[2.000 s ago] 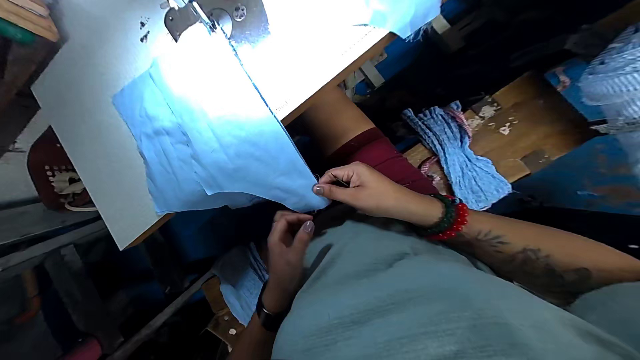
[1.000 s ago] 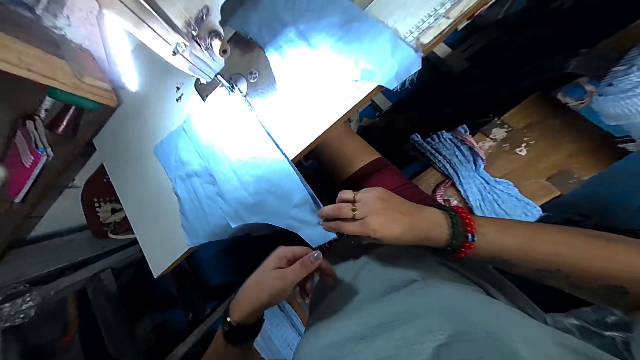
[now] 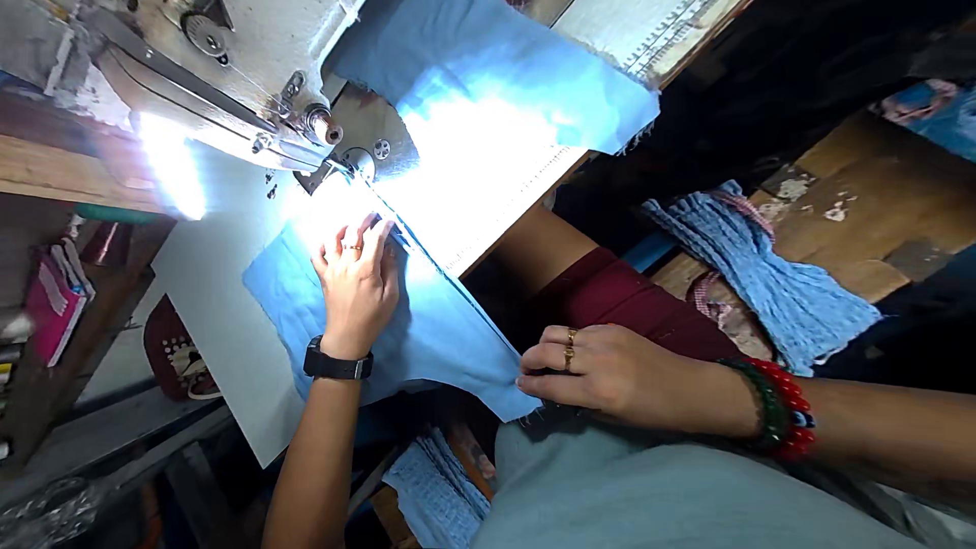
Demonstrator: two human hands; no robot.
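Observation:
Light blue fabric [image 3: 450,335] lies on the white table under the presser foot [image 3: 335,171] of a sewing machine [image 3: 252,84]. My left hand [image 3: 357,282], with a black watch on the wrist, rests flat on the fabric close to the foot, its fingers beside the long edge. My right hand [image 3: 602,374], wearing rings and beaded bracelets, pinches the near corner of the fabric at the end of that edge, off the table. A second blue fabric piece [image 3: 503,69] lies behind the machine's needle area, partly washed out by the lamp light.
Gathered blue textured cloth [image 3: 770,274] lies on a wooden surface [image 3: 877,198] at the right. More such cloth [image 3: 442,488] is below the table. A wooden shelf [image 3: 69,175] with a pink book [image 3: 57,305] stands at the left. A bright lamp [image 3: 171,164] shines beside the machine.
My left hand has moved from near the fabric's lower corner up onto the fabric close to the presser foot. My right hand remains at the corner. The view has shifted.

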